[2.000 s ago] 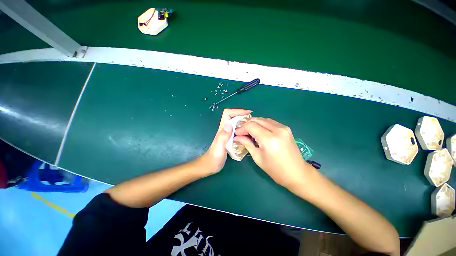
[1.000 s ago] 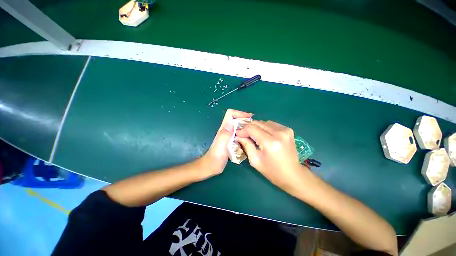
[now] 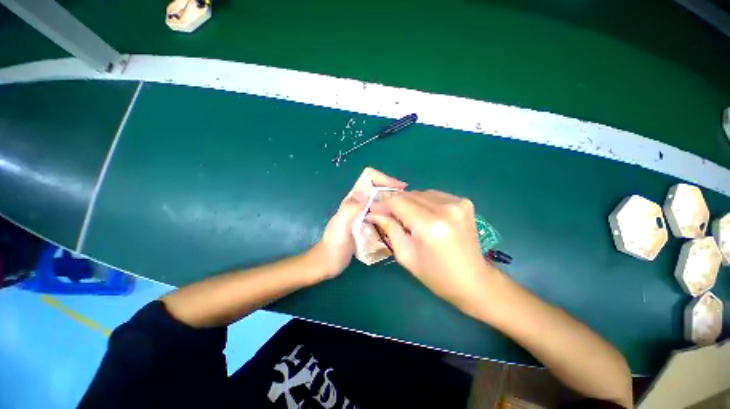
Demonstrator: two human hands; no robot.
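Note:
A white hexagonal housing (image 3: 372, 246) is held above the bench with its hollow side partly showing. My left hand (image 3: 350, 222) grips it from the left side. My right hand (image 3: 432, 232) reaches into the housing with thumb and fingertips pinched together; what they pinch is hidden, apart from a small dark bit near the fingertips. A green circuit board (image 3: 486, 234) shows just right of my right hand, partly covered by it. A black connector (image 3: 499, 256) with a bit of red wire is beside the board.
A screwdriver (image 3: 386, 134) lies behind my hands, with tiny screws (image 3: 350, 132) near its tip. Several empty housings (image 3: 638, 228) stand at the right, above a cardboard box (image 3: 690, 382). A white rail (image 3: 448, 114) crosses behind. A part-assembled unit (image 3: 187, 14) is on the conveyor belt.
The unit on the belt has moved left towards the top edge. The held housing is tilted so more of its lower wall shows. Another pale piece has appeared at the belt's right edge.

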